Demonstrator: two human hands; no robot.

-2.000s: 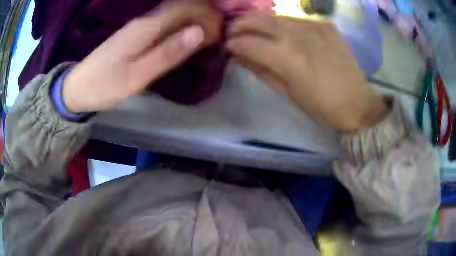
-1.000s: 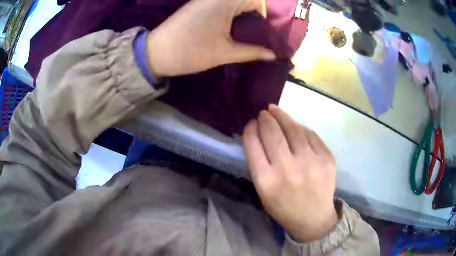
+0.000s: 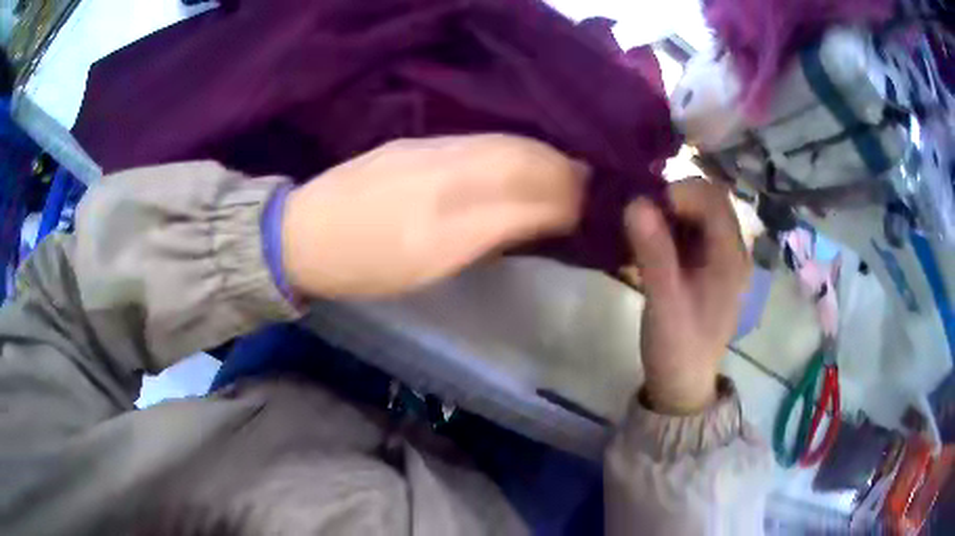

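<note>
The dark maroon cloth (image 3: pixel 419 63) is spread over the white table from the upper left to the centre. My left hand (image 3: pixel 435 215) lies on its near part, fingers bent over the cloth; its fingertips are hidden. My right hand (image 3: pixel 696 283) is raised at the cloth's right end, gripping the edge between thumb and fingers. The image is blurred around both hands. The white sewing machine head (image 3: pixel 806 115) stands just beyond my right hand. The needle area is mostly hidden by cloth and hand.
Scissors with green and red handles (image 3: pixel 808 414) lie to the right. A pink patterned strip (image 3: pixel 819 277) is near them and a lilac scrap (image 3: pixel 751 302) is beside my right hand. Bright pink cloth (image 3: pixel 780 42) sits on the machine. A dark strip (image 3: pixel 574 406) lies near the table's front edge (image 3: pixel 471 382).
My right hand has moved up and away from the table's front edge to the cloth's right end. My left hand has moved down slightly. The view has shifted, bringing the machine head into sight.
</note>
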